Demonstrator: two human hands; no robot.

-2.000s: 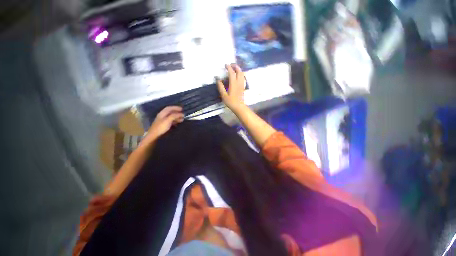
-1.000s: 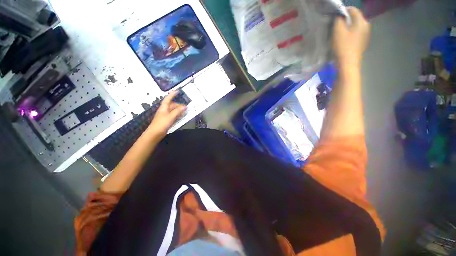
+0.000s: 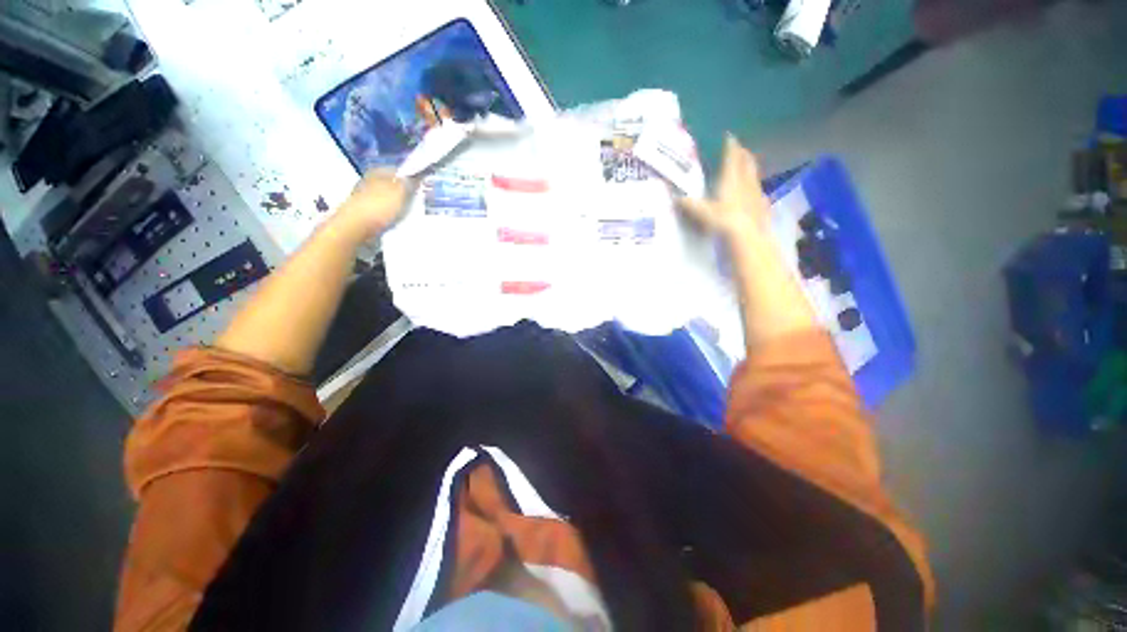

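Note:
A large printed newspaper sheet (image 3: pixel 569 235) with several red blocks is spread in the air above my lap, over the table's front edge. My left hand (image 3: pixel 381 200) holds its upper left edge. My right hand (image 3: pixel 732 198) is at its right edge, slightly blurred, with the sheet's folded corner at the fingers. The sheet covers part of the mouse pad and most of the keyboard. Two dark faceplates (image 3: pixel 208 285) lie on the perforated work plate (image 3: pixel 251 324) at the left.
The mouse pad (image 3: pixel 371 114) with a black mouse (image 3: pixel 465 89) lies on the white table (image 3: pixel 253 105). A green-topped bench (image 3: pixel 618 56) is behind, with a white roll (image 3: pixel 803 25). A blue crate (image 3: pixel 880 296) with small black parts stands on the floor at right.
The newspaper sheet has moved left from the green bench to in front of me. My left hand has left the keyboard and taken the sheet's left edge. The crate's black parts show more.

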